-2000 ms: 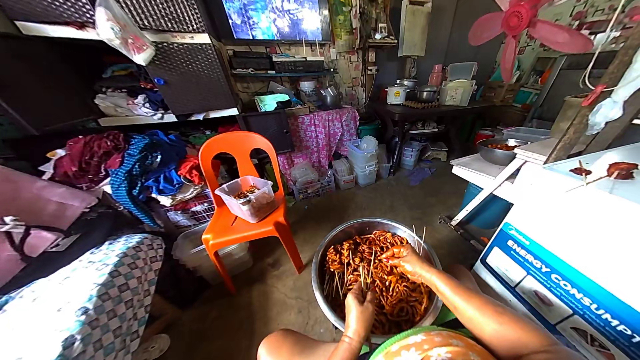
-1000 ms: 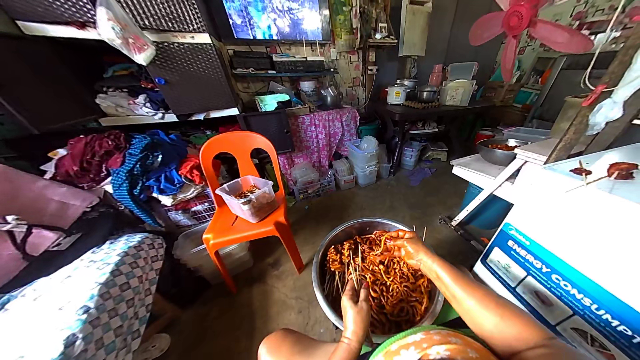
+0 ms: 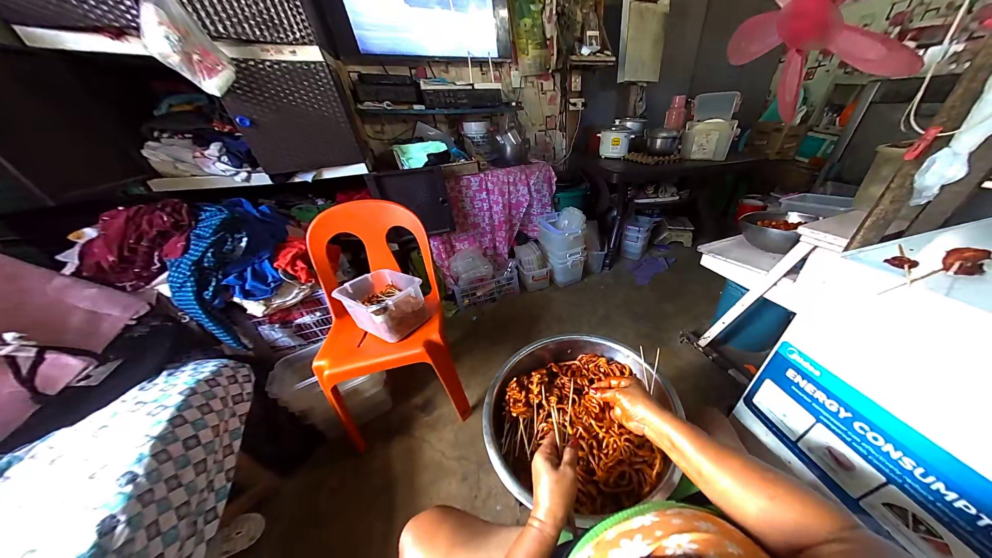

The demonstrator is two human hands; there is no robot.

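A wide metal basin (image 3: pixel 504 465) below me holds a heap of red-brown sauced strips, likely meat or intestines (image 3: pixel 620 465). My left hand (image 3: pixel 554 477) is closed on thin wooden skewers (image 3: pixel 556 422) at the basin's near side. Over the right part of the heap, my right hand (image 3: pixel 626 403) touches the strips with its fingertips; whether it grips one is not clear. Threaded skewers (image 3: pixel 527 399) lie along the basin's left side, and two bare sticks (image 3: pixel 649 368) stand up at its back right rim.
An orange plastic chair (image 3: pixel 380 364) bearing a clear plastic tub (image 3: pixel 391 306) stands to the front left. A large printed carton (image 3: pixel 852 434) is close on my right, near a white table (image 3: pixel 744 260) with a metal bowl (image 3: pixel 767 232). A checkered cloth (image 3: pixel 155 465) lies at left.
My right hand has moved from the basin's upper middle down into the strips. My left hand stays near the basin's near side with the skewers.
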